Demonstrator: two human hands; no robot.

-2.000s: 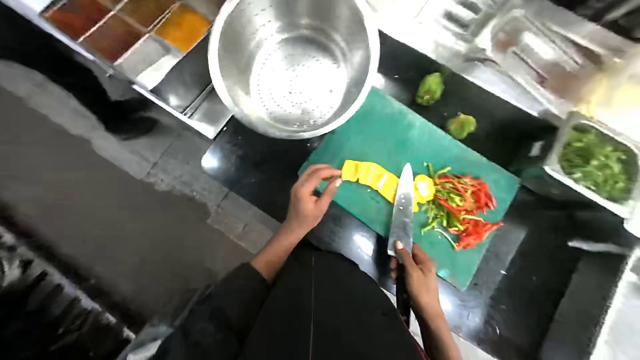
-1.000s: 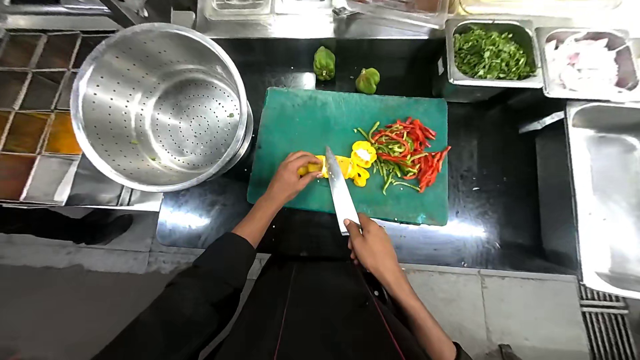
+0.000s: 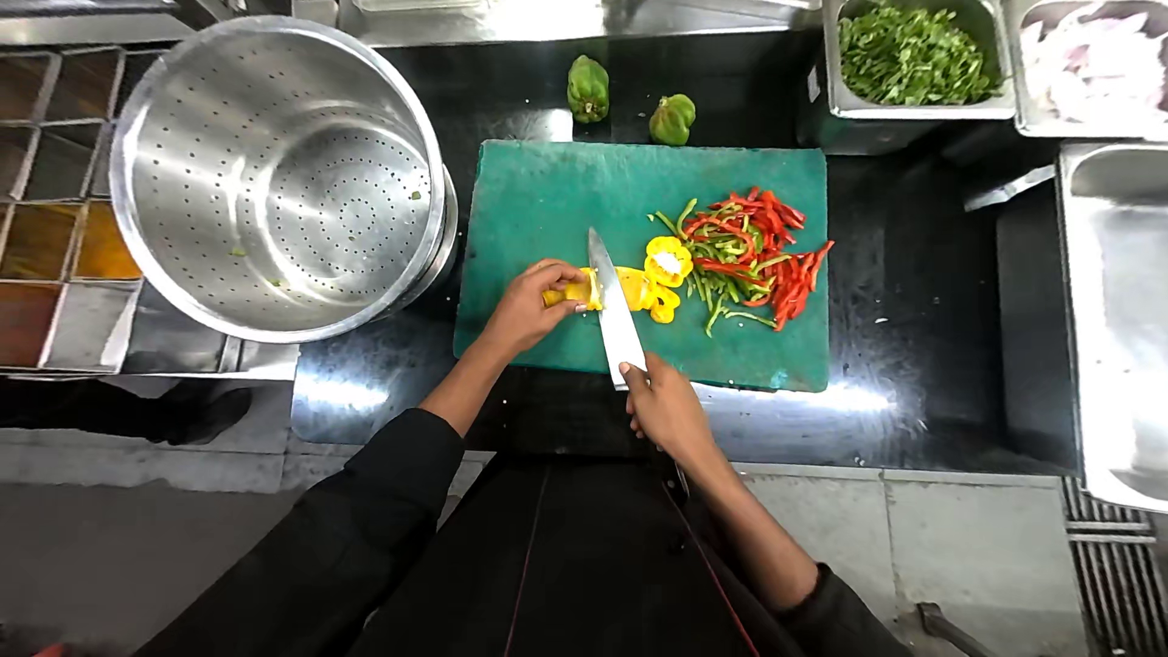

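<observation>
On the green cutting board point(image 3: 547, 192) my left hand point(image 3: 537, 308) holds the left end of a strip of yellow bell pepper point(image 3: 631, 286). My right hand point(image 3: 668, 406) grips the handle of a chef's knife point(image 3: 617, 319), whose blade lies across the yellow pepper just right of my left fingers. A yellow pepper top point(image 3: 668, 262) with a pale core rests right of the blade. Beside it is a pile of thin green pepper strips point(image 3: 721, 285) and red pepper strips point(image 3: 771, 219). How deep the blade sits in the pepper cannot be told.
A large steel colander point(image 3: 338, 201) stands left of the board. Two green bell pepper pieces point(image 3: 588, 89) lie behind it. Steel pans of chopped green herbs point(image 3: 912, 57) and sliced onion point(image 3: 1095, 68) are at the back right. A spice tray point(image 3: 41, 239) stands far left, an empty-looking steel pan point(image 3: 1127, 319) far right.
The view has turned and shifted strongly since two seconds ago. The blade has moved from the right part of the yellow pepper to near my left fingers.
</observation>
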